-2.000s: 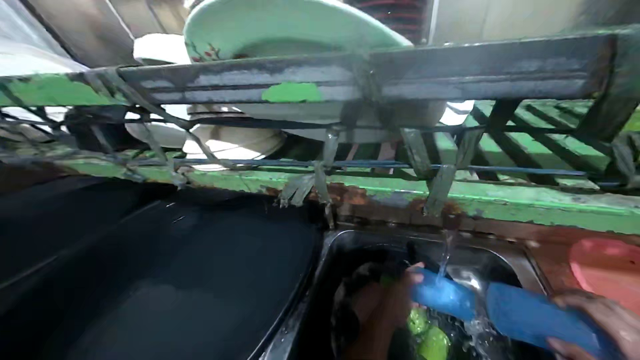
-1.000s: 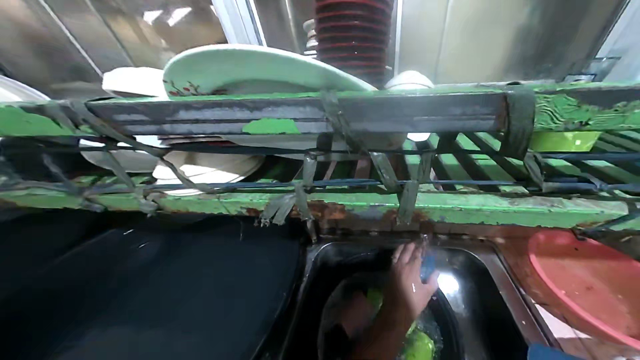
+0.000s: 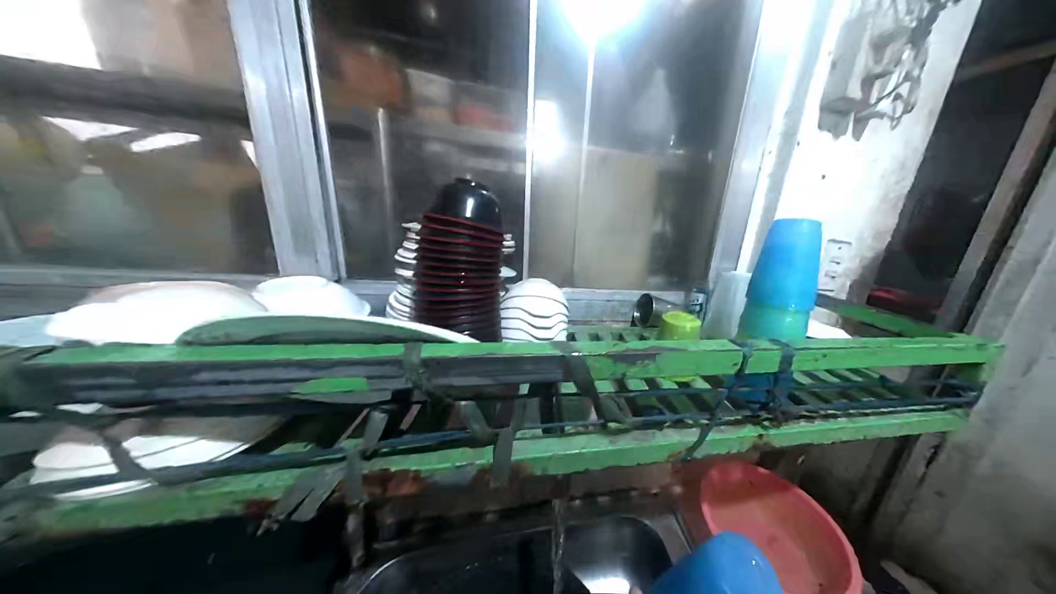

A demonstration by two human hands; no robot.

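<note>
A blue plastic cup (image 3: 719, 569) shows at the bottom edge, over the right side of the steel sink (image 3: 623, 544) and in front of a red plastic basin (image 3: 775, 516). A sliver of skin, perhaps a fingertip, touches the frame's bottom edge left of the cup; which hand it belongs to cannot be told. Otherwise both my hands are out of view. A thin stream of water (image 3: 558, 528) falls into the sink. On the rack stands a stack of blue cups (image 3: 784, 268) with a teal one at its base.
A green-painted metal rack (image 3: 643, 450) spans the view above the sink. It holds stacked black bowls (image 3: 459, 280), white striped bowls (image 3: 535, 309), a large green plate (image 3: 322, 328), a lime-green cup (image 3: 680, 325) and a metal cup (image 3: 652, 310). A window frame (image 3: 285, 140) stands behind.
The view has tilted up strongly, bringing the window and the blue cup stack into sight. The hand over the sink one second ago has dropped almost wholly out of view.
</note>
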